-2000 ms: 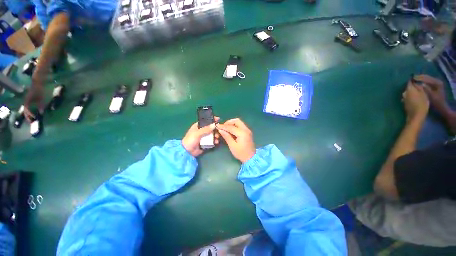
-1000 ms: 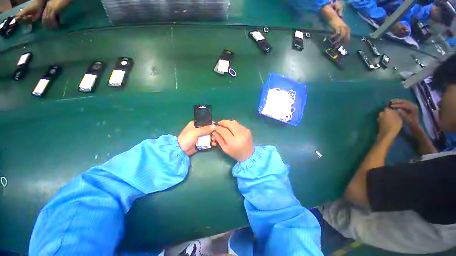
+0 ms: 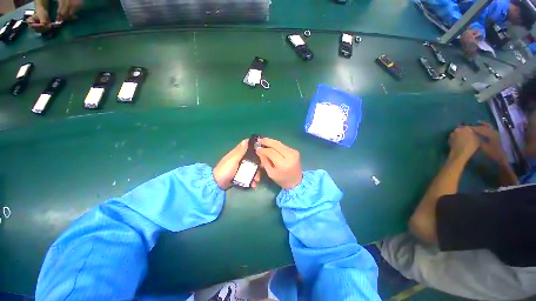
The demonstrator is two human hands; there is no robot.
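A black phone (image 3: 246, 170) with a white rectangle on its near half is held in front of me, tilted with its top to the right. My left hand (image 3: 231, 165) grips it along its left side. My right hand (image 3: 280, 163) is at its upper right edge, with thumb and fingertips pinched together near the top end. Whether a small part is between those fingertips cannot be told. The blue bin (image 3: 357, 117) with white rings (image 3: 330, 121) lies to the right, beyond my hands.
Several phones lie across the far green surface (image 3: 176, 135), some with a ring beside them. A yellow-trimmed phone (image 3: 389, 66) lies far right. Stacked trays (image 3: 197, 12) stand at the back. A person's hands (image 3: 470, 141) are at right. A small white piece (image 3: 375, 180) lies right of my sleeve.
The held phone has turned from upright to tilted right, and my right fingers have moved up to its top end. Phones on the far surface have shifted left. The far hand by the yellow-trimmed phone is gone.
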